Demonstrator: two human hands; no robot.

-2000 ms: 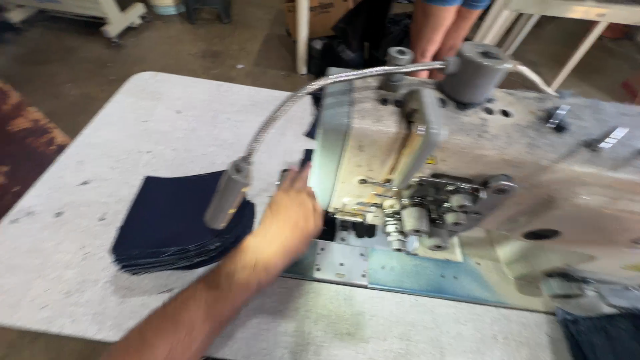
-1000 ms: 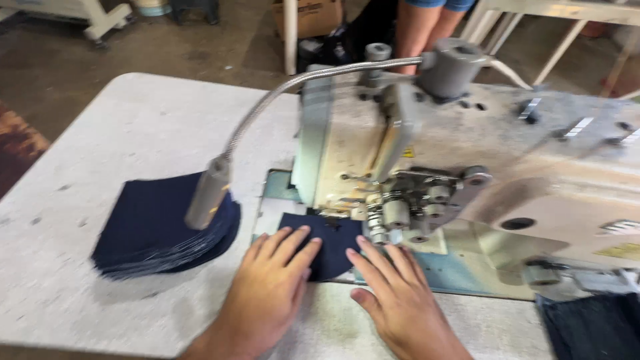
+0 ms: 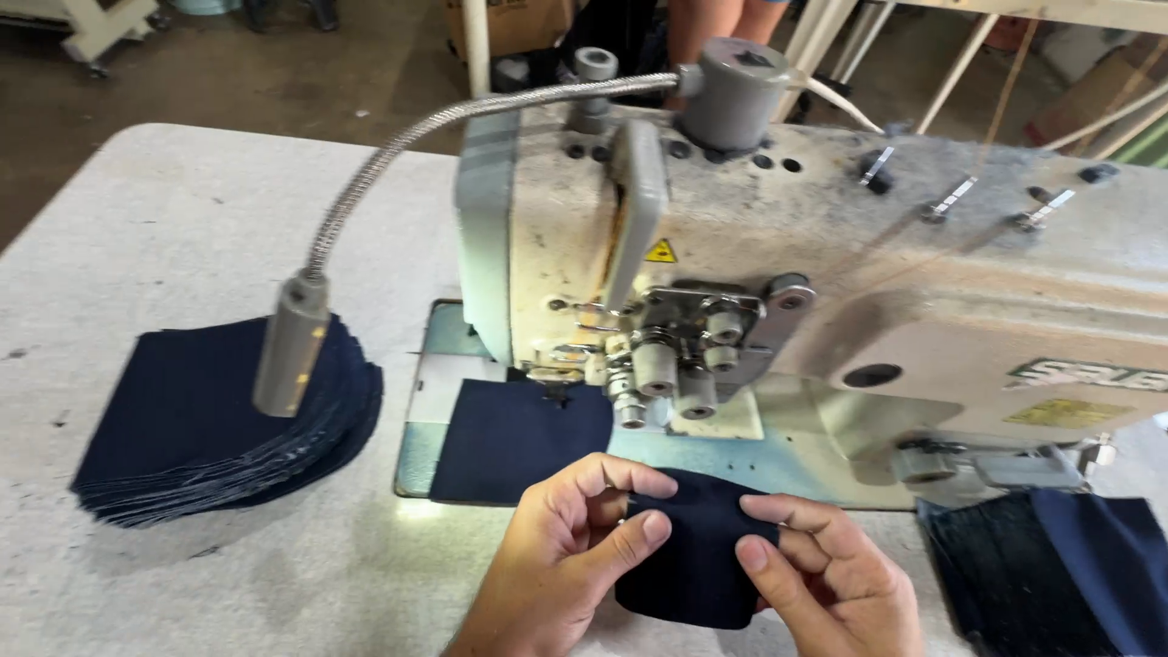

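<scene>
Between both hands, in front of an industrial sewing machine [image 3: 776,237], is a small dark navy fabric piece [image 3: 698,566]. My left hand [image 3: 575,547] pinches its left edge between thumb and fingers; my right hand [image 3: 817,566] pinches its right edge. A second navy fabric piece [image 3: 520,447] lies flat on the machine's bed, its far edge at the presser foot [image 3: 558,379]. To the left, a stack of cut navy fabric pieces [image 3: 201,392] rests on the table, partly covered by the lamp head.
A lamp head [image 3: 292,347] on a flexible metal neck [image 3: 383,151] hangs over the stack. More dark fabric [image 3: 1049,566] lies at the table's right front. Threads run over the machine's top. Behind it are white table legs and a person's bare legs [image 3: 712,36].
Both hands have come away from the fabric at the presser foot, where they were one second ago, and now hold a separate piece nearer me.
</scene>
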